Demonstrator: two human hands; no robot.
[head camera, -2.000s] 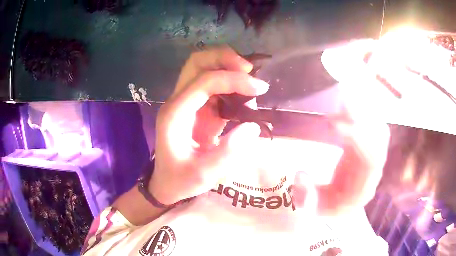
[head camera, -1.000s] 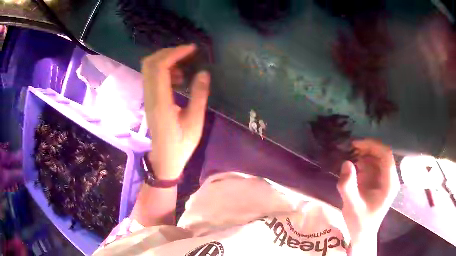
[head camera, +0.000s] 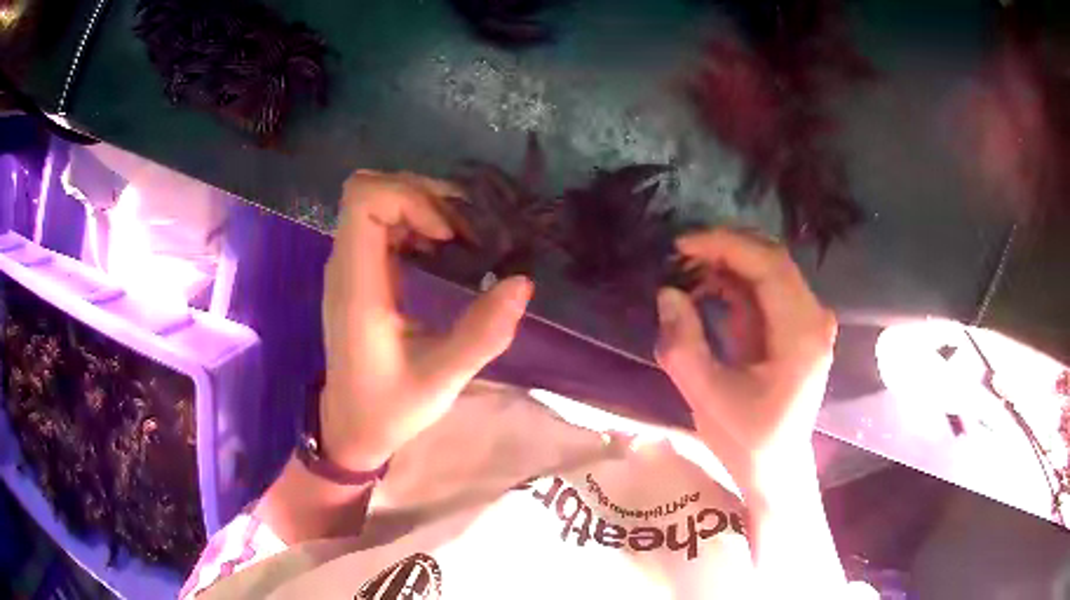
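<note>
Dark spiky moulded pieces lie in a small group at the green table's near edge, one clump (head camera: 505, 217) by my left hand and another (head camera: 616, 223) by my right. My left hand (head camera: 405, 311) is at the left of the group, its thumb and fingers apart, with nothing seen held. My right hand (head camera: 751, 334) is at the right of the group with curled fingers. A dark patch shows between its thumb and fingertips; whether it is a held piece cannot be told.
Darker spiky piles lie at the table's back left (head camera: 241, 65) and back right (head camera: 786, 111), blurred. A purple crate (head camera: 217, 410) of spiky pieces stands lower left. A glaring white sheet (head camera: 903, 363) with thin dark sticks is at the right.
Both hands have come closer together, around the group at the table edge. The view has turned and shifted. Two seconds ago my left hand held a dark piece in the air.
</note>
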